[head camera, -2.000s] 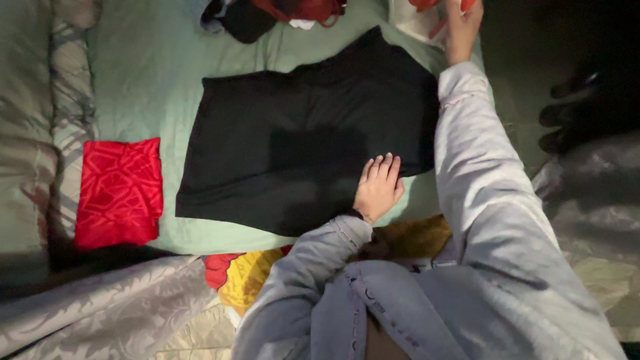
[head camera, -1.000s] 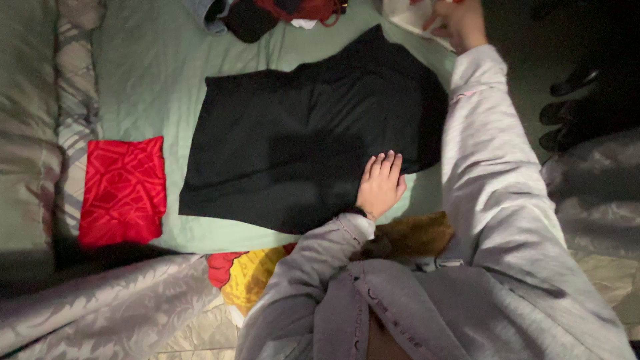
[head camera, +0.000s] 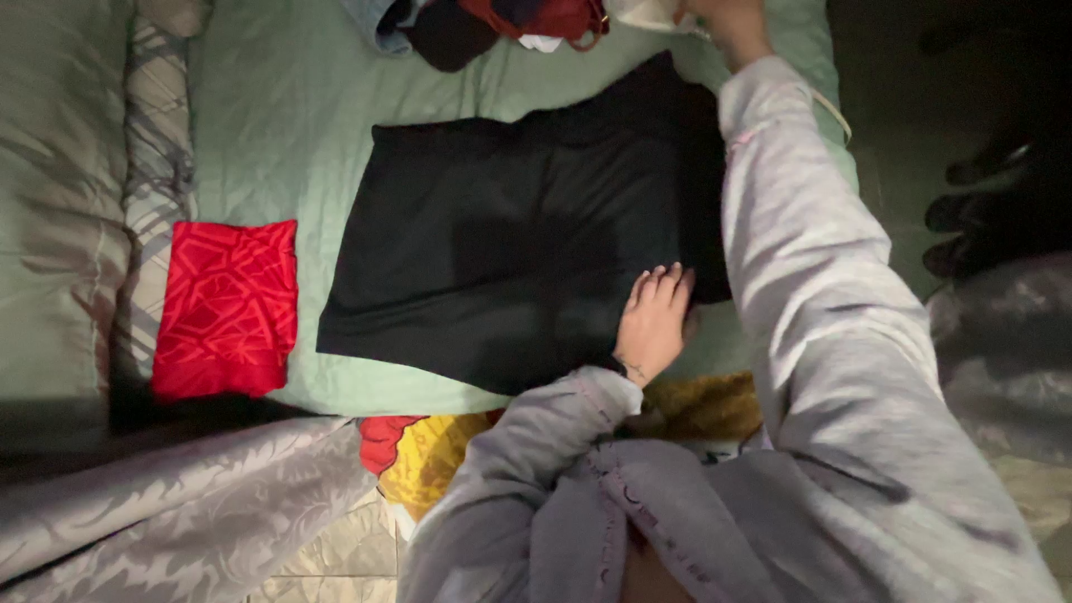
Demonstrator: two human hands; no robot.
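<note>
A black garment, seemingly shorts (head camera: pixel 519 243), lies spread on a green bed sheet (head camera: pixel 260 92). My left hand (head camera: pixel 655 322) rests palm down on its lower right part, fingers slightly apart and gripping nothing. At the top edge of the view is my right hand (head camera: pixel 733 25), blurred and partly cut off, beside a whitish thing (head camera: pixel 653 12); whether it grips this thing is not clear. Left of the black garment lies a folded red patterned cloth (head camera: pixel 226 308), close to the bed's near edge.
Dark red clothing (head camera: pixel 553 21), a black item (head camera: pixel 452 35) and blue denim (head camera: pixel 377 25) are heaped at the top. Yellow cloth (head camera: pixel 427 461) and a grey patterned cover (head camera: pixel 193 494) hang below the bed edge. Several dark shoes (head camera: pixel 963 213) appear at the right.
My right hand has shifted slightly at the top edge, and the orange-red item seen beside it two seconds ago is mostly out of view. My left hand stays on the black garment.
</note>
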